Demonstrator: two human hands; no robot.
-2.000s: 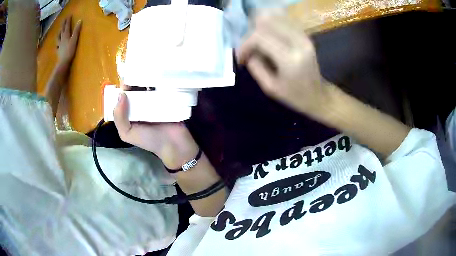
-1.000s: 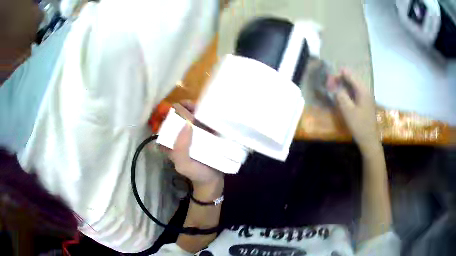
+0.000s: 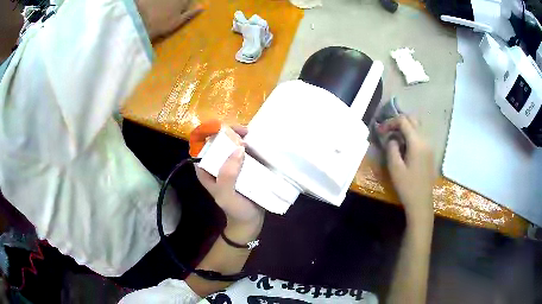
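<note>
A white security camera is held above the bench's front edge, its dark ball pointing up and away and a narrow white bar lying along the ball. My left hand grips the white mounting bracket at its lower left. An orange finger cot shows behind the bracket. A black cable loops from the bracket down past my wrist. My right hand holds a grey cleaning cloth beside the ball's right side; whether the cloth touches it cannot be told.
Crumpled rags lie on the orange bench and on the grey mat. A white sheet is at right, with white cameras and black parts at its far side. A neighbour's arm and pale sleeve are at left.
The view has swung right, and the camera is now tilted with its dark ball visible. The neighbour's sleeve has shifted left in view since one second ago. The cloth now shows clearly in my right hand.
</note>
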